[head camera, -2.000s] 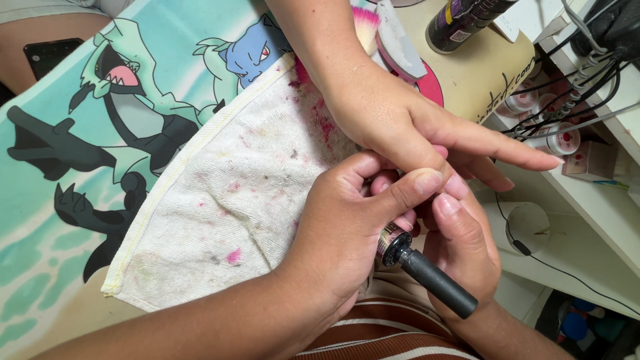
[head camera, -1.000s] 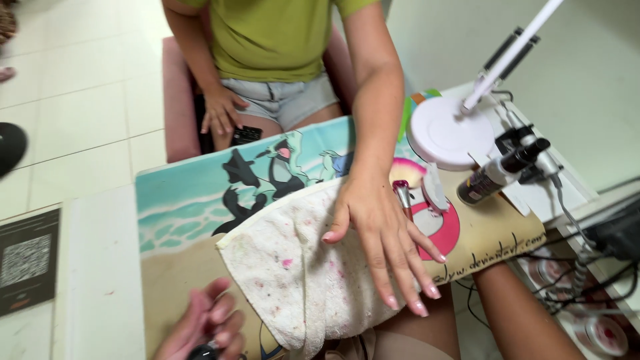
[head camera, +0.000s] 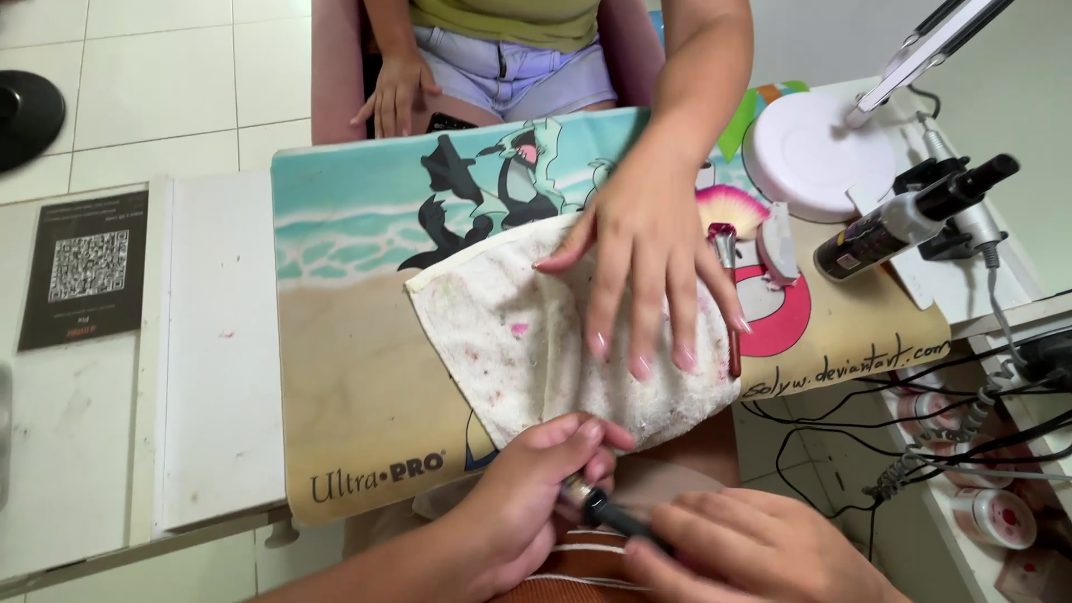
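My left hand (head camera: 536, 494) is closed around a small bottle (head camera: 578, 488), mostly hidden by its fingers. A long black cap (head camera: 624, 521) sits at the bottle's neck, and my right hand (head camera: 737, 544) has its fingers on the cap's far end. Both hands are low in the view, just below a stained white towel (head camera: 486, 335). Over that towel another person's hand (head camera: 649, 260) is spread palm down, its nails glossy. A brush with a metal ferrule (head camera: 725, 243) lies at the towel's right edge, beside a pale grey block-like object (head camera: 779, 243).
A printed playmat (head camera: 352, 360) covers the table. At right are a white lamp base (head camera: 816, 155), a black-capped spray bottle (head camera: 871, 239), a handpiece in a holder (head camera: 976, 222), cables and a shelf with jars (head camera: 992, 515). A card with a printed code (head camera: 84, 268) lies at left. The other person sits opposite.
Two seconds ago my hands were at the other person's fingers; now that hand lies apart, spread over the towel. My right hand has come back from the table's right side to the cap. The view has shifted.
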